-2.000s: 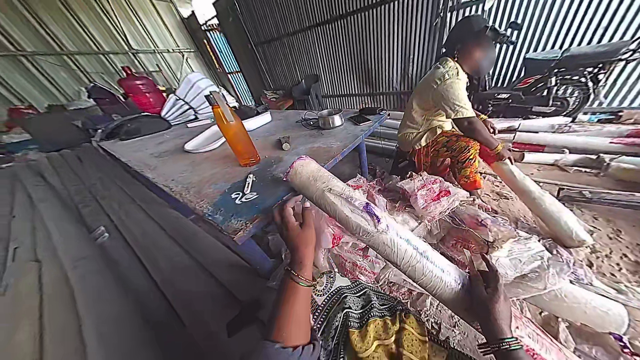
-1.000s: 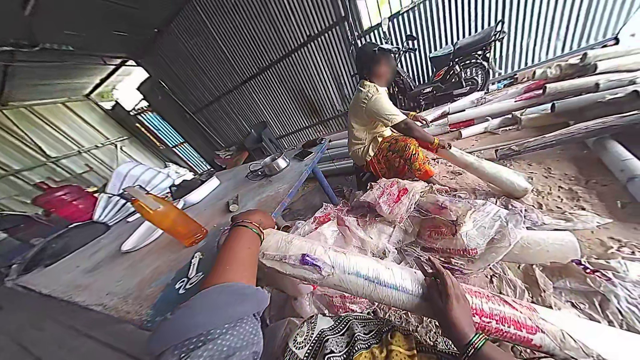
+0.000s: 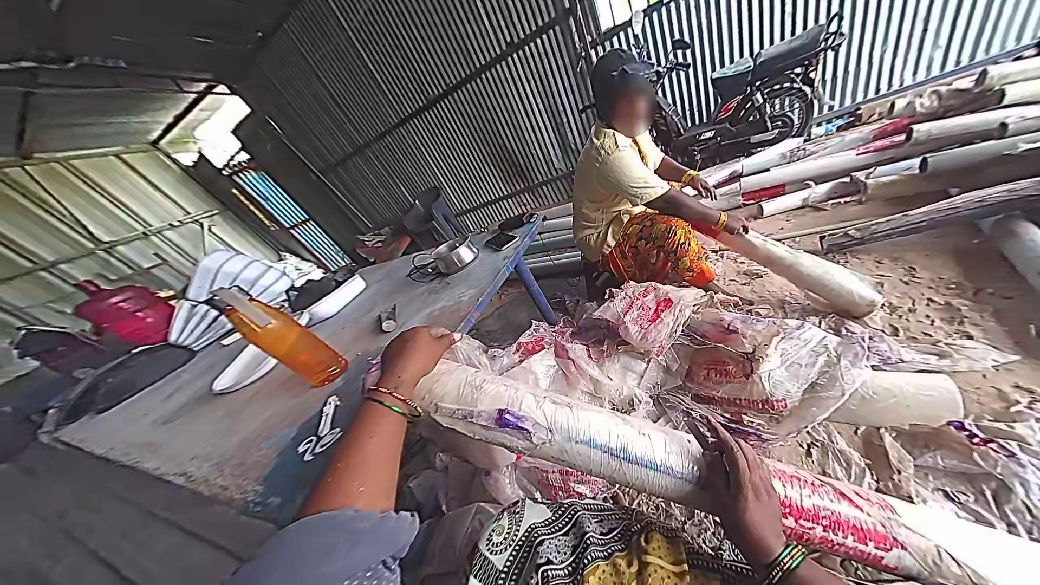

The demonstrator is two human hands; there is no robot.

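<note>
A long white roll wrapped in clear plastic film (image 3: 593,426) lies slantwise across my lap, its wrap marked with blue, purple and red print. My left hand (image 3: 416,355) grips the film at the roll's near-table end, fingers bent. Farther along, my right hand (image 3: 741,479) rests on the roll, with its fingers across the top; whether it grips is unclear. Crumpled plastic wrapping (image 3: 731,357) with red print lies heaped beyond the roll. A patterned cloth (image 3: 601,540) covers my lap.
A worn table (image 3: 195,422) at left holds scissors (image 3: 323,426), an orange bottle (image 3: 284,335) and a steel pot (image 3: 455,255). Ahead, a seated person (image 3: 621,187) handles another roll (image 3: 804,264). More rolls (image 3: 853,158) and a motorcycle (image 3: 756,101) stand behind.
My left hand has moved from beside the roll's end onto its wrapping. The roll lies flatter across the view, with more red print showing. The view has tilted and turned right.
</note>
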